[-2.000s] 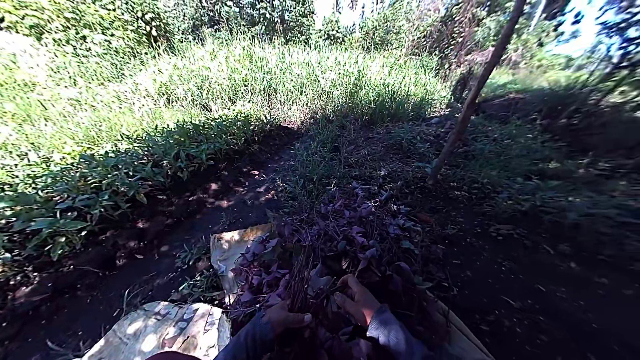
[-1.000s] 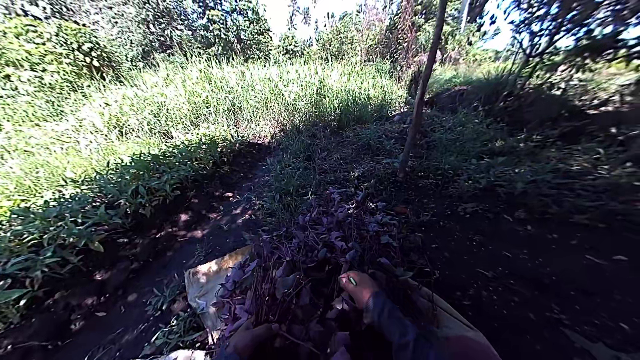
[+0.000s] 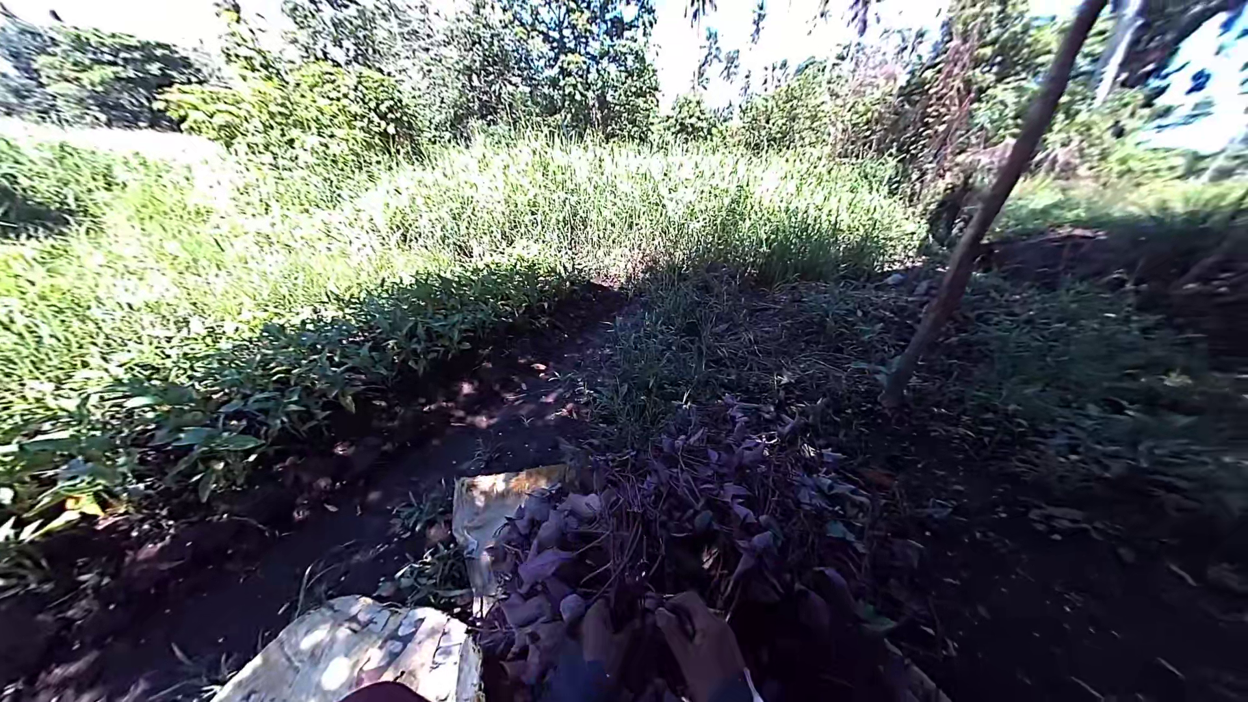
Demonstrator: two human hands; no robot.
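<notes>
A heap of purple-leaved cut vines (image 3: 721, 487) lies on pale sacking (image 3: 487, 517) at the lower middle. My left hand (image 3: 604, 634) is low in the heap, in shadow, among the stems and leaves. Just right of it, my right hand (image 3: 694, 639) has its fingers curled at the stems, close to the left hand. What either hand holds cannot be made out in the dark foliage. Long sleeves cover both wrists.
Another pale, stained sack (image 3: 361, 653) lies at the lower left. A thin slanting wooden pole (image 3: 960, 263) stands at the right. Dark bare soil (image 3: 390, 507) runs beside a row of leafy green plants (image 3: 292, 390), with tall grass (image 3: 663, 205) behind.
My hands were apart one second ago, the left low in the leaves; now they are close together at the stems. The view has shifted.
</notes>
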